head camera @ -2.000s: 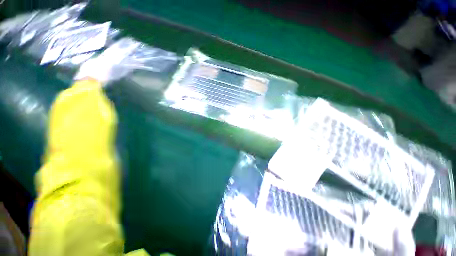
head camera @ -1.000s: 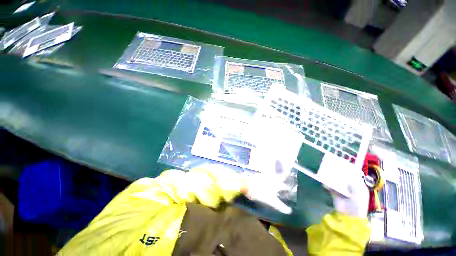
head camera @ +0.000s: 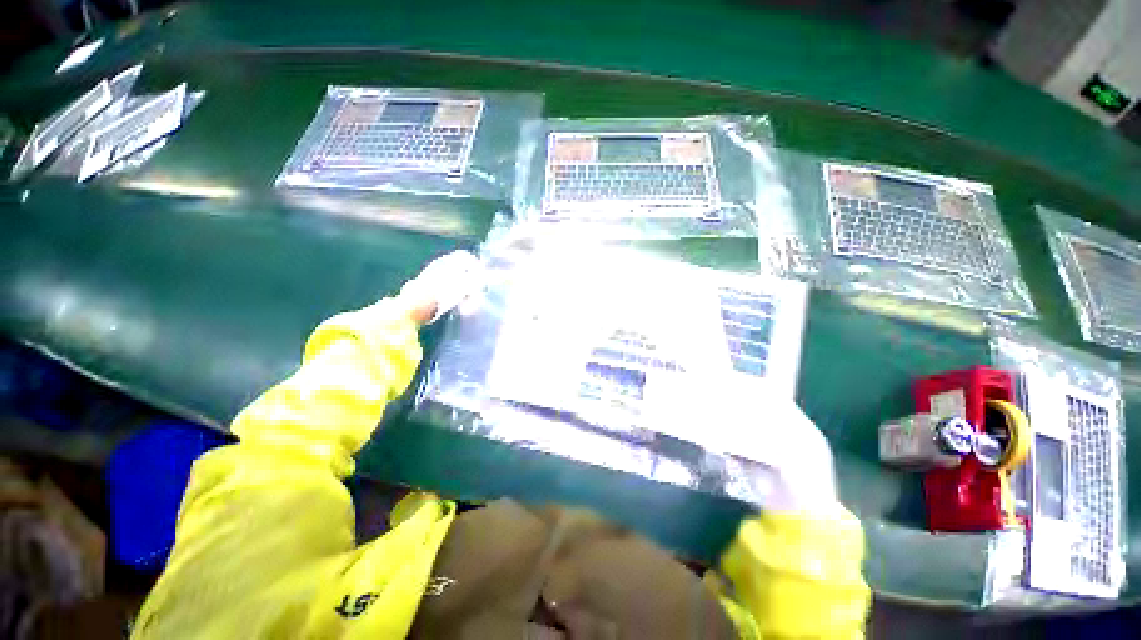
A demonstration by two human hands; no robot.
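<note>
A silver-white palmrest panel lies or is held low over a clear plastic bag in front of me. Glare washes out its middle, and key holes show at its right end. Whether it is inside the bag cannot be told. My left hand, in a white glove, grips the bag at its upper left corner. My right hand, gloved and blurred, is at the panel's lower right edge and seems to hold it; its fingers are hidden by glare.
Bagged palmrests lie along the bench's far side. More thin panels lie far left. A red tape dispenser with a yellow roll and a grey block stands right, beside another bagged palmrest. A blue bin is below left.
The panel has come down from its tilted position onto the bag area. My left hand has moved up and left to the bag's corner. My right hand has moved slightly left with the panel.
</note>
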